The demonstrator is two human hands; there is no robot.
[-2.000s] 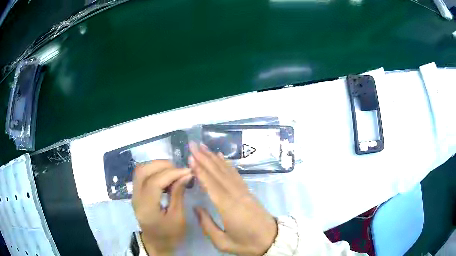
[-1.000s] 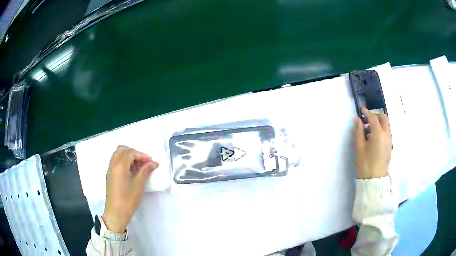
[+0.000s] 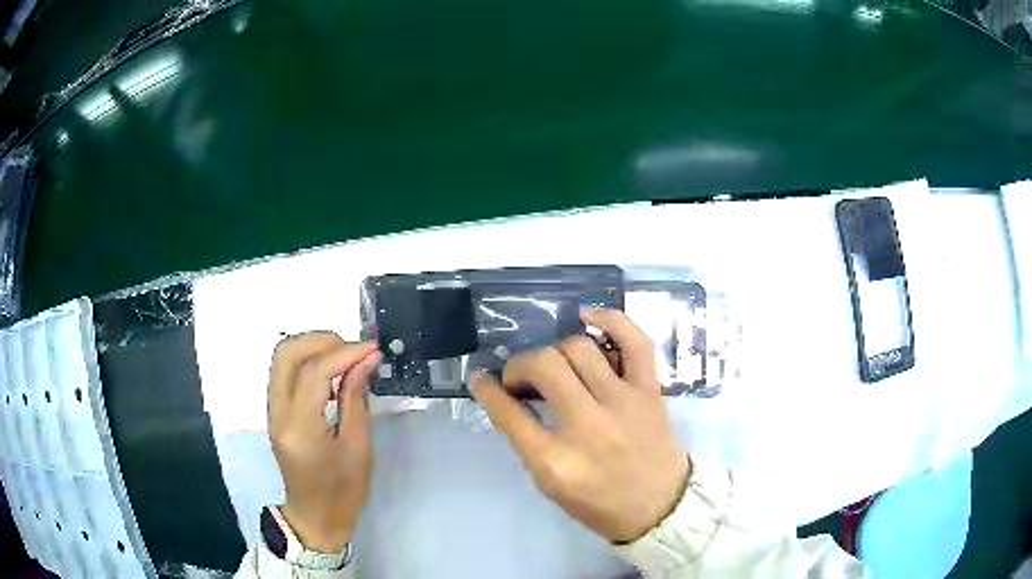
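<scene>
A black phone frame (image 3: 424, 322) lies lengthwise in front of me, with a dark square patch near its left end. A glossy bagged frame (image 3: 690, 339) sticks out from under its right end. My right hand (image 3: 594, 435) grips the black frame near its right end, thumb at the lower edge and fingers over its top. My left hand (image 3: 323, 435) has thumb and fingertips pinched together at the frame's lower left corner; any film edge between them is too small to tell. Clear plastic shows below the frame's lower edge.
Another black frame (image 3: 877, 288) lies on the white bench cover (image 3: 781, 430) at the right. The green belt (image 3: 430, 124) runs beyond. A white board with dark holes (image 3: 51, 452) is at the left. A light blue rounded surface (image 3: 922, 520) shows at lower right.
My right hand has come from the right side to the middle, bringing a black frame over the bagged one. One frame still lies at the right. My left hand now meets the brought frame's left end.
</scene>
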